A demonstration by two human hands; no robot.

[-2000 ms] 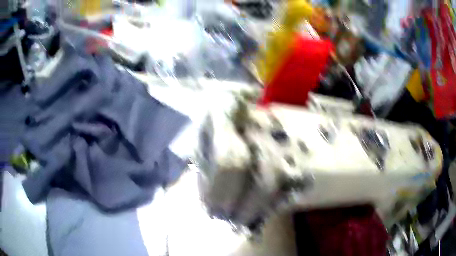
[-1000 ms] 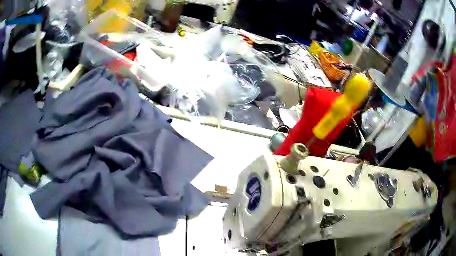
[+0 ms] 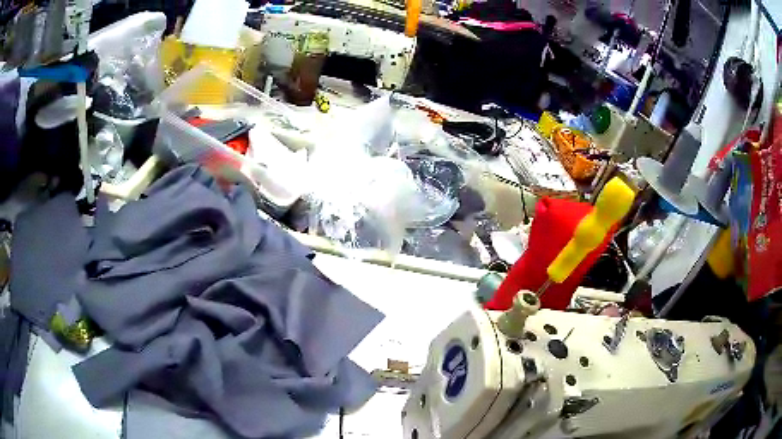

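A crumpled pile of grey-blue cut pieces (image 3: 231, 317) lies on the white table at the left. Flat cut pieces (image 3: 47, 257) of the same cloth lie at its far left, and another piece (image 3: 171, 424) shows at the bottom edge. The cream head of the sewing machine (image 3: 600, 369) is at the lower right, with a blue oval badge on its end. Its needle area is below the picture. Neither of my hands is in view.
A yellow handle (image 3: 592, 230) on a thin rod stands above the machine head, before a red block (image 3: 544, 253). A clear plastic tray (image 3: 223, 146) and clear bags (image 3: 369, 184) lie behind the table edge. Another machine (image 3: 343, 47) is at the back. A yellow-green item (image 3: 73, 333) sits beside the pile.
The view has steadied from blur and tilted upward, so the pile and machine head sit lower in the picture and more of the background shows. The pile looks unchanged.
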